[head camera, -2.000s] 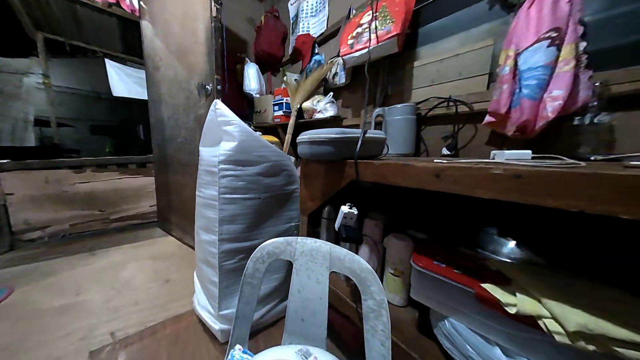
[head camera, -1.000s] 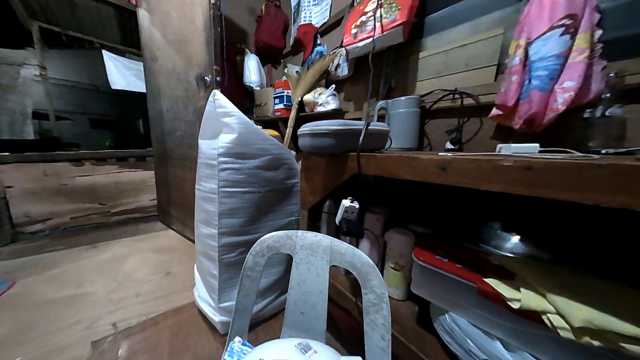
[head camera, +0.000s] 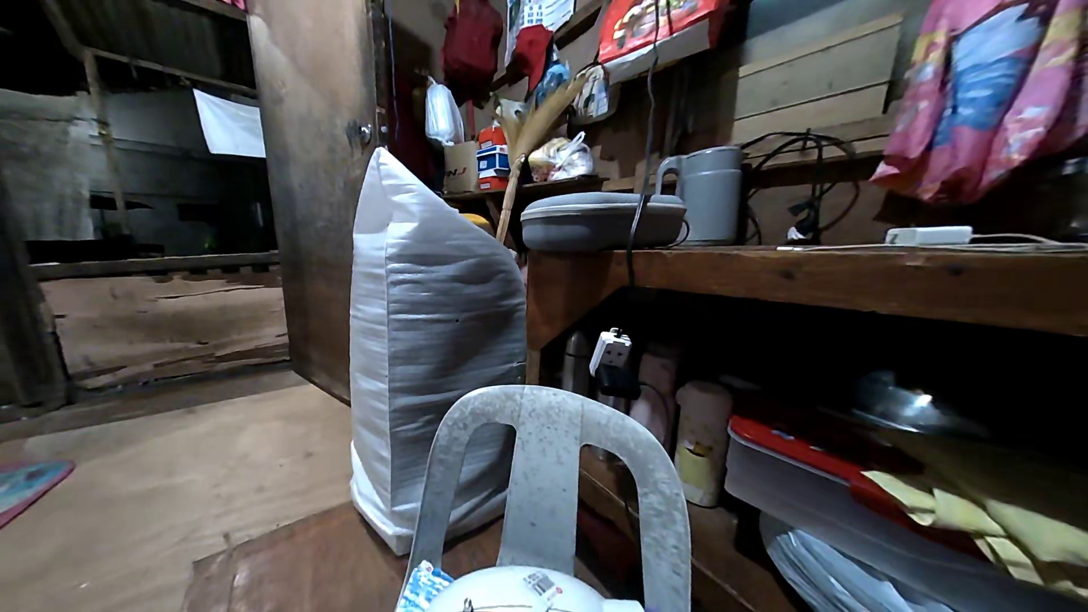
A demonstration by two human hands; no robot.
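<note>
Neither my left hand nor my right hand shows in the head view. A grey plastic chair (head camera: 544,476) stands at the bottom centre, its backrest facing me. On its seat, cut off by the lower edge, are a rounded white object (head camera: 510,591) with a printed code and a small blue-and-white packet (head camera: 422,586). Just behind the chair a tall white woven sack (head camera: 450,340) stands upright. A grey zippered case (head camera: 595,223) and a grey lidded mug (head camera: 712,195) rest on the wooden shelf to the right.
The wooden shelf (head camera: 850,280) runs along the right, with a white power adapter (head camera: 928,235) on it. Below are a socket adapter (head camera: 610,350), flasks and a red-lidded plastic box (head camera: 790,476). A wooden door (head camera: 319,187) stands behind the sack; a straw broom (head camera: 531,127) leans nearby.
</note>
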